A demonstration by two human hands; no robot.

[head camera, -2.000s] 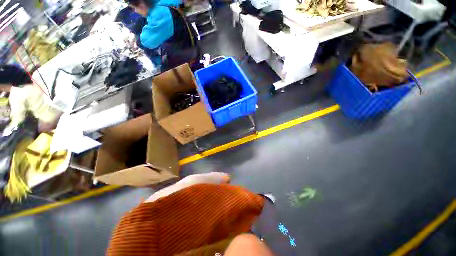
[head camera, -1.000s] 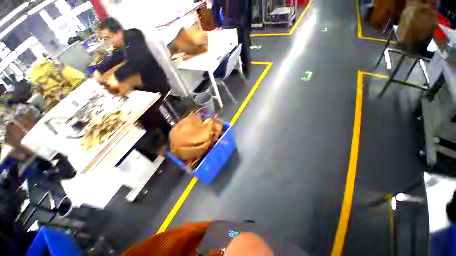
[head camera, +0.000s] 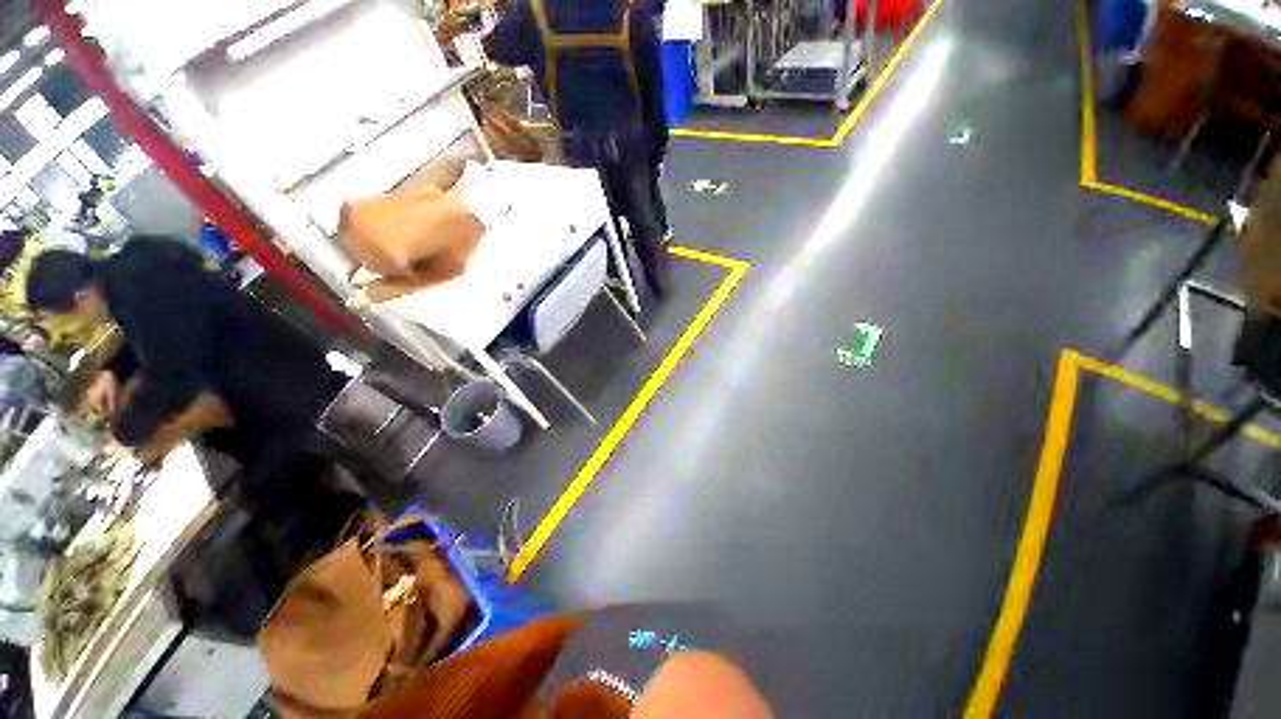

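Note:
Neither of my hands can be made out. A rust corduroy sleeve (head camera: 499,674) and part of a dark apron (head camera: 632,635) show at the bottom edge. A blurred, rounded skin-coloured shape beside them is not recognisable as a hand. Nearest in front, at the lower left, a blue plastic bin (head camera: 485,597) holds brown bags or panels (head camera: 330,618) heaped above its rim. The sleeve overlaps the bin's lower part.
A grey aisle (head camera: 801,464) runs ahead between yellow lines (head camera: 1042,520). A person in black (head camera: 211,337) works at the left. A white table (head camera: 527,225) bears a brown bag, with a grey bucket (head camera: 481,419) beside it. Another person (head camera: 597,99) stands beyond. Metal stand legs (head camera: 1187,323) are at the right.
The view has swung from the cartons to the aisle and moved forward. The blue bin with brown pieces is now closer, at the lower left. The sleeve shows less than two seconds ago.

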